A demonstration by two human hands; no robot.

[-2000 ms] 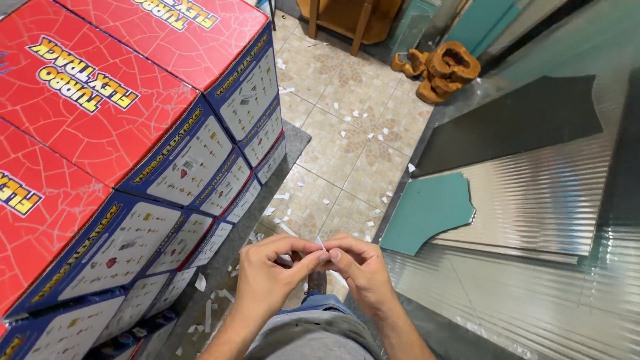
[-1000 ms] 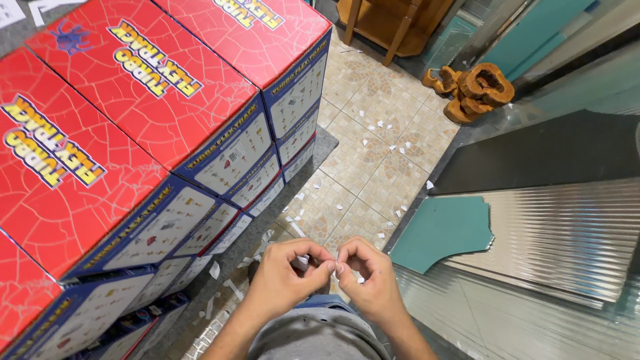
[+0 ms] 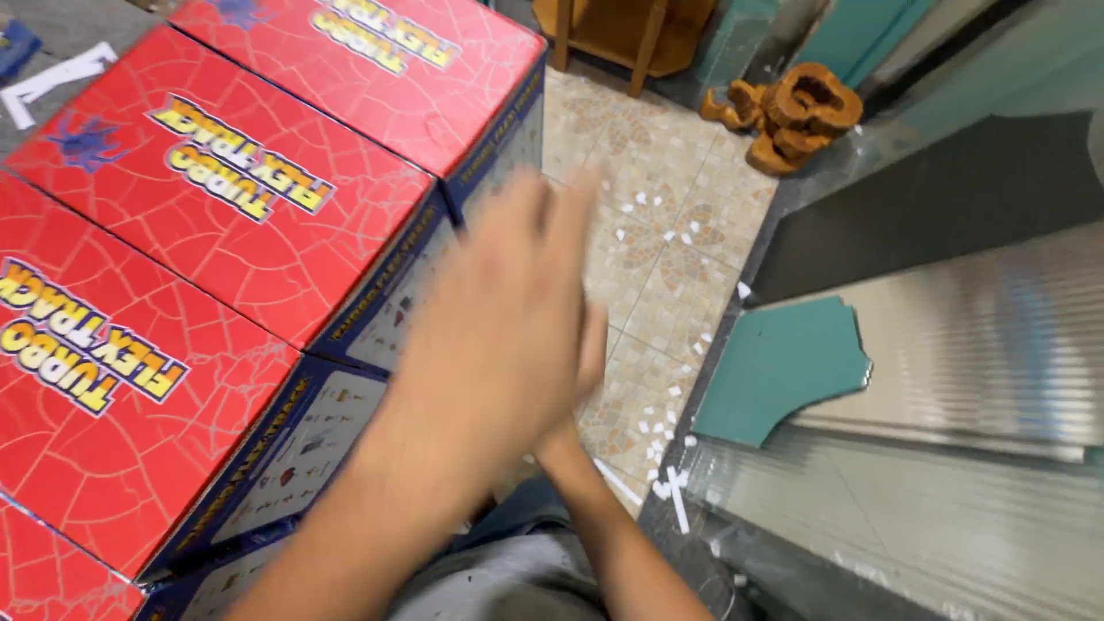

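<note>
My left hand [image 3: 509, 319] is raised in the middle of the view, blurred, with its fingers pointing up and away beside the edge of the red and blue cardboard boxes [image 3: 302, 207]. Behind it lies my right hand [image 3: 556, 431], mostly covered, so only the wrist and forearm show plainly. Whether the two hands touch, and whether either holds anything, cannot be made out. The boxes stand close together in a stack on the left, their red tops bearing printed lettering.
White scraps [image 3: 660, 431] litter the tiled floor [image 3: 638, 259]. A carved wooden piece [image 3: 806, 108] and a wooden stand [image 3: 634, 34] are at the far side. On the right lie a teal sheet [image 3: 776, 371], a dark sheet [image 3: 931, 207] and ribbed panels [image 3: 966, 345].
My hands were fingertip to fingertip low in the view; now my left hand is raised toward the boxes, in front of the right. The view has shifted left.
</note>
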